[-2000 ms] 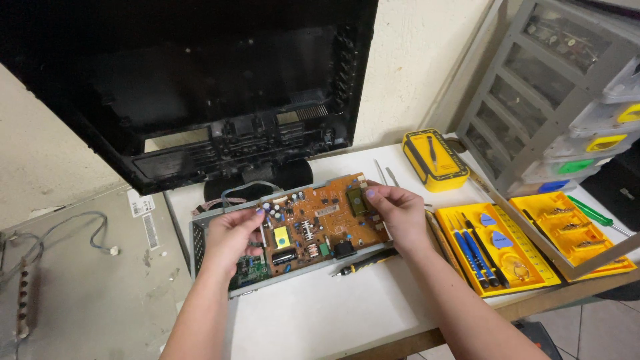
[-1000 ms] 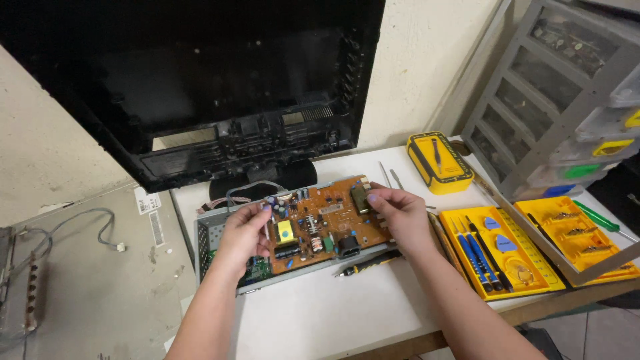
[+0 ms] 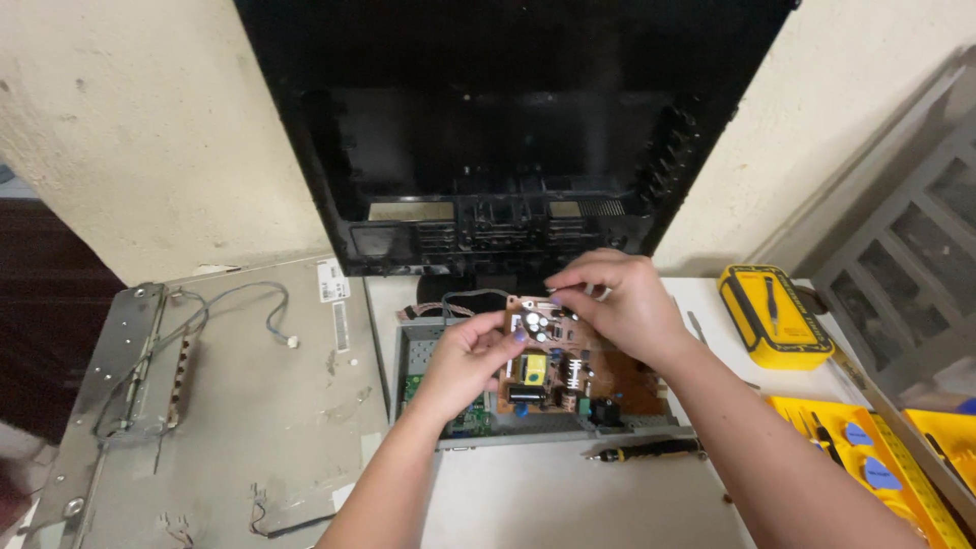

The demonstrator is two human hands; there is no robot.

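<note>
A brown power-supply circuit board [image 3: 553, 374] with capacitors and a yellow transformer lies over an open grey metal chassis [image 3: 526, 441]. My left hand [image 3: 476, 362] grips the board's left edge, thumb on top near the capacitors. At the board's upper edge, my right hand [image 3: 618, 301] has its thumb and index finger pinched together by a connector; whether something small is between them is hard to see. A green circuit board [image 3: 469, 419] shows in the chassis below my left hand. Behind the chassis runs a grey cable [image 3: 476, 293].
A black monitor housing [image 3: 503, 152] stands behind the chassis. At left lies a large metal panel [image 3: 259, 396] with loose wires. A black-and-yellow screwdriver [image 3: 648, 450] rests in front of the chassis. To the right are a yellow tool case [image 3: 774, 316], a yellow tool tray [image 3: 862, 457] and a grey drawer cabinet [image 3: 900, 252].
My right hand has moved from the board's right end to its upper edge. My left hand still holds the left part. The view has shifted left.
</note>
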